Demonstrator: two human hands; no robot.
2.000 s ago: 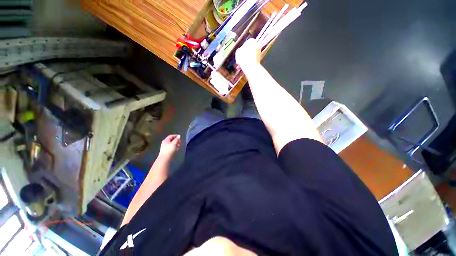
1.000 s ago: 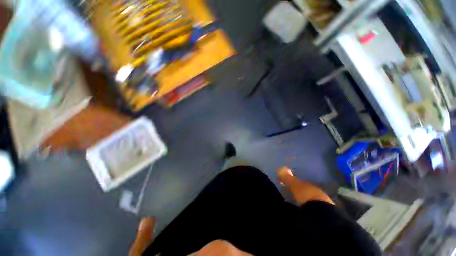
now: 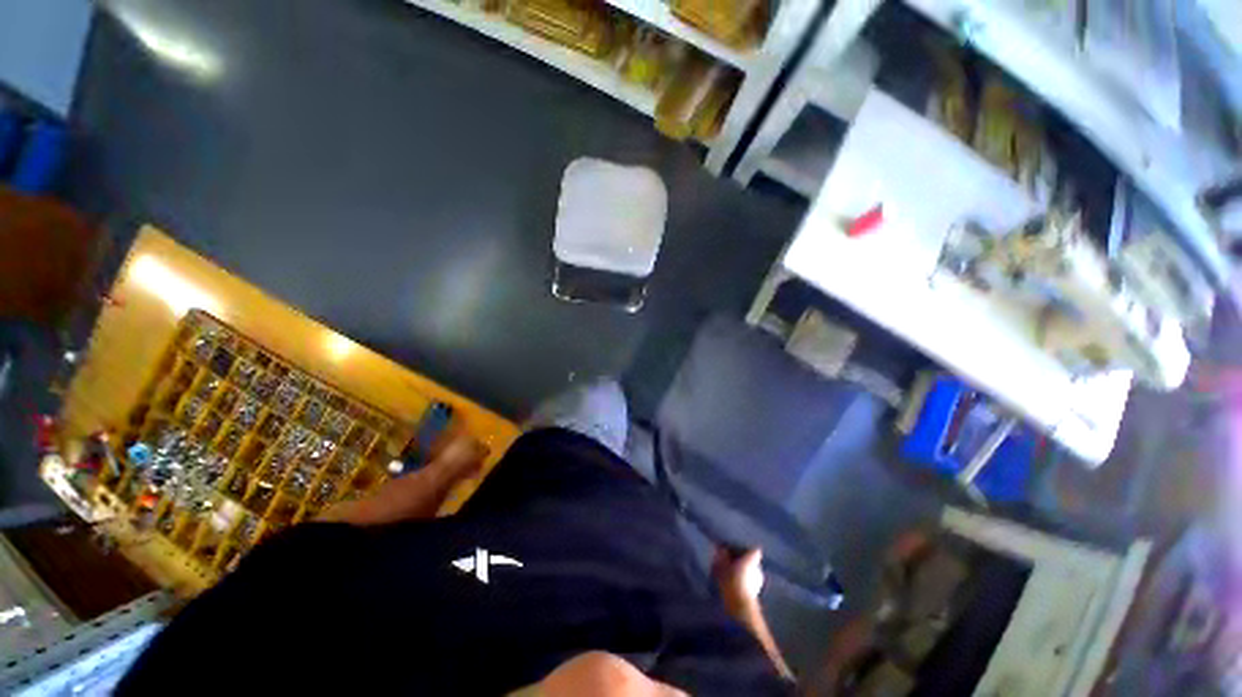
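A yellow compartment tray [image 3: 273,443] full of small parts lies on a wooden-topped table [image 3: 327,347] at the left. My left hand [image 3: 463,456] is at the table's near right edge, blurred, beside a small dark blue object [image 3: 433,425]; whether it holds anything is unclear. My right hand [image 3: 740,572] is low at the right of my body, at the edge of a grey chair [image 3: 749,422]. Its fingers look curled, but whether they touch or grip the chair cannot be told.
A white stool [image 3: 610,218] stands on the dark floor ahead. At the right are a white sewing table [image 3: 906,259] with a red item [image 3: 865,221] and a blue bin [image 3: 937,417] below it. Shelves [image 3: 586,61] stand at the top. A pale-framed bench is at the lower right.
The view has swung round. The right hand was reaching into a box on a wooden table two seconds ago and is now low beside the grey chair. The left hand is now beside the parts tray.
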